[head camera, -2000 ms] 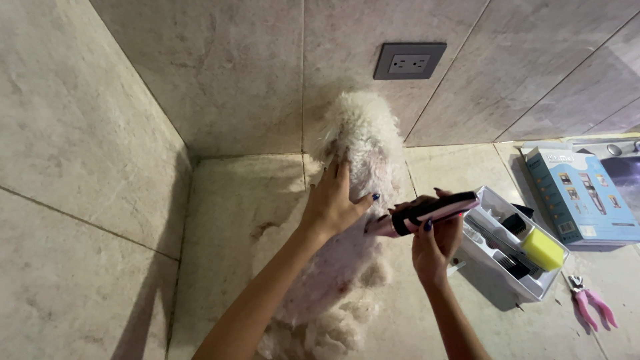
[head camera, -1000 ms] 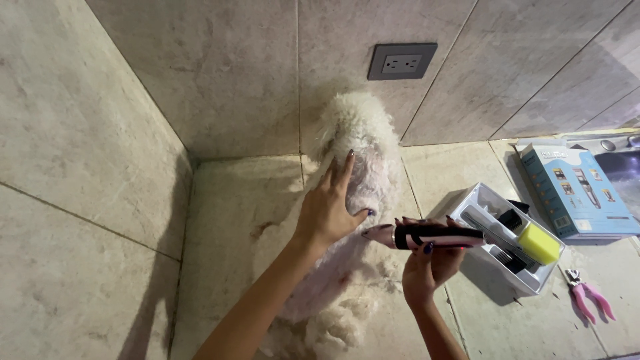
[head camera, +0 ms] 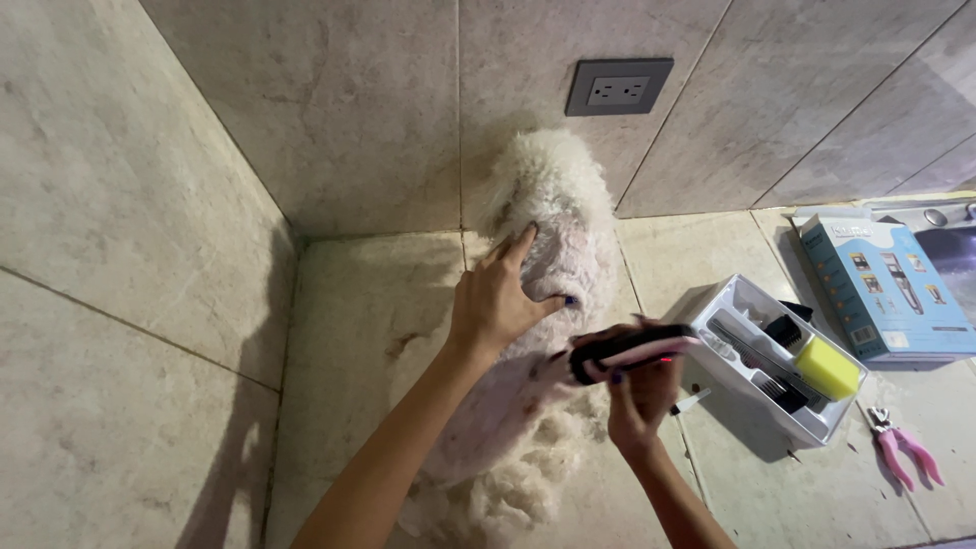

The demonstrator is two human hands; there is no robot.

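A small white curly-haired dog [head camera: 564, 255] is on the tiled counter, its head toward the wall and its back clipped short. My left hand [head camera: 499, 297] lies spread on its upper back, thumb and fingers apart, holding no tool. In my right hand [head camera: 640, 381] is a black and pink cordless hair clipper [head camera: 629, 354], slightly blurred, with a small red light. The clipper's head points left at the dog's right side, and its blade is hard to make out. Cut fur [head camera: 518, 488] lies in clumps beside the dog's rear.
To the right stands a white plastic tray [head camera: 705, 305] with guide combs, a comb and a yellow block [head camera: 827, 368]. Near it are a small brush [head camera: 691, 401], pink-handled nail clippers [head camera: 903, 450] and a blue clipper box [head camera: 888, 297]. A power outlet [head camera: 619, 87] is on the wall behind.
The clipper and my right hand have shifted, and the clipper's rear end now points more upward than one second ago. My left hand stays on the dog's back.
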